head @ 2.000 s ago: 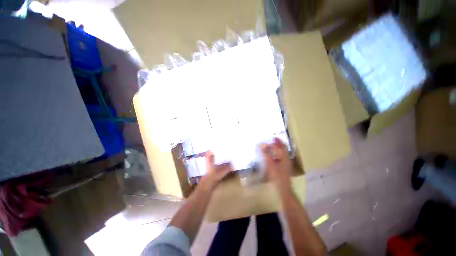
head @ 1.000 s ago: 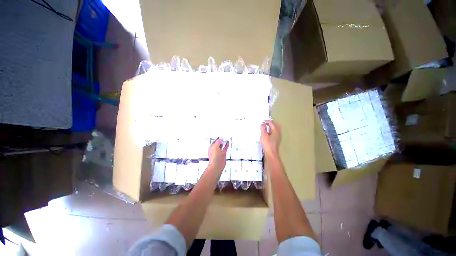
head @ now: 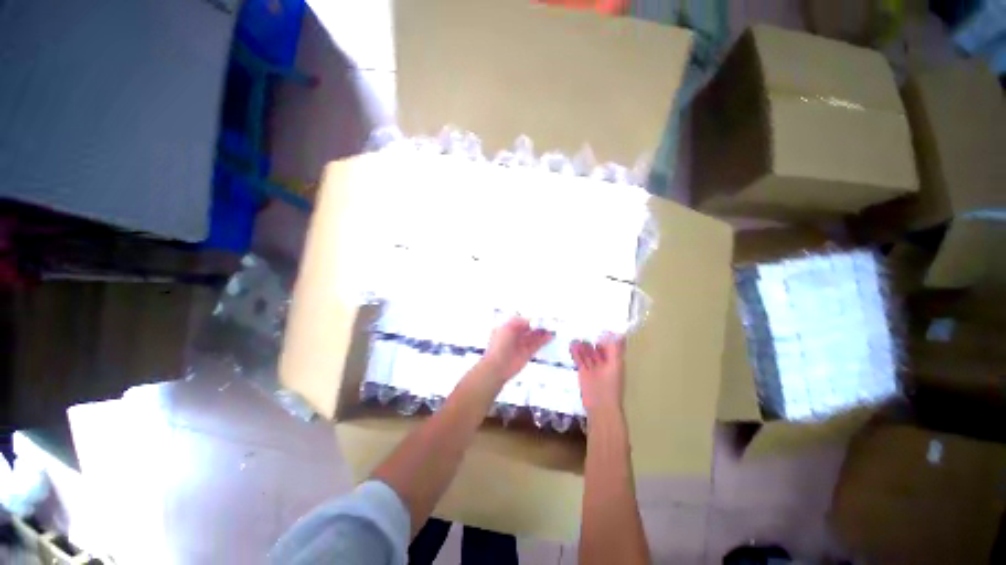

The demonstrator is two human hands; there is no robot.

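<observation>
A large open brown carton [head: 678, 342] is in front of me, full of rows of white retail boxes [head: 425, 370]. Glare washes out the upper rows. Clear bubble wrap [head: 552, 162] frills around the boxes along the carton's edges. My left hand [head: 514, 347] is over the lower rows, fingers bent at the boxes. My right hand [head: 599, 366] is just right of it, fingertips on or just above the boxes. I cannot tell whether either hand grips a box.
A second open carton with wrapped white boxes [head: 827, 331] stands to the right. A closed brown carton [head: 833, 127] is behind it, with more cartons at the far right. A grey-topped table [head: 105, 110] and blue stools [head: 234, 199] are at the left.
The view has shifted and tilted, so the carton appears further right. My hands are closer together; my right hand has moved from the carton's right edge down to the lower rows.
</observation>
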